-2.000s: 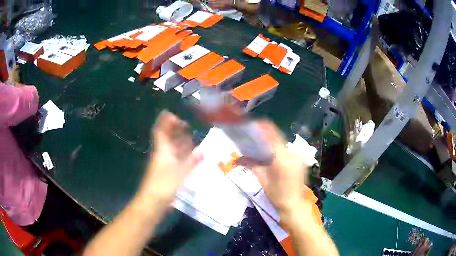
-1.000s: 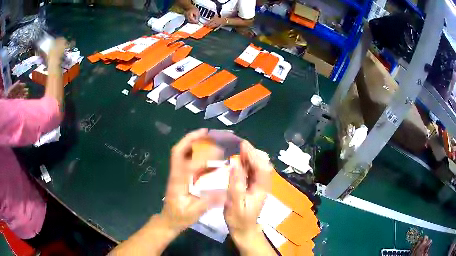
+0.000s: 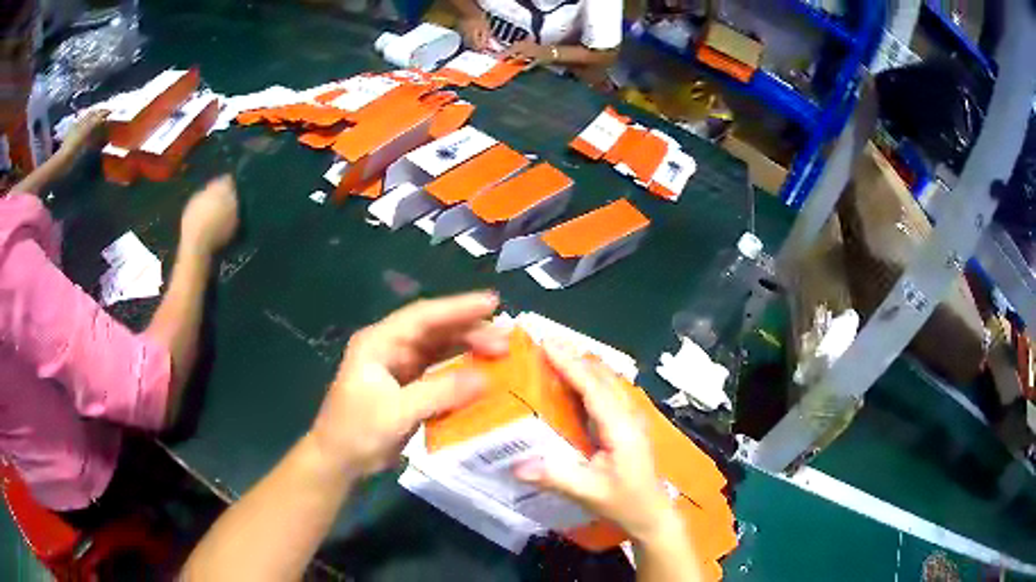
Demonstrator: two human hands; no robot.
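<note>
A retail box [image 3: 511, 438], orange and white with a barcode on its white side, is held between my two hands, folded into a box shape above the white sheets. My left hand [image 3: 392, 381] is on its left side, fingers over the orange end. My right hand [image 3: 608, 443] holds its right side, thumb on the white face. White sheets [image 3: 471, 506] lie under the box. Orange and white flat blanks [image 3: 693, 489] lie beneath and right of my right hand.
Opened cartons [image 3: 596, 241] stand ahead, with a blank pile [image 3: 386, 108] behind. A person in pink [image 3: 80, 330] works at left; another sits across. A crumpled white lump [image 3: 695, 373], a clear bottle [image 3: 727, 284] and a metal post [image 3: 897, 273] are at right.
The box in my hands has turned and now shows its orange end and barcode side. The neighbour's arm has moved, and more upright boxes stand at the far left.
</note>
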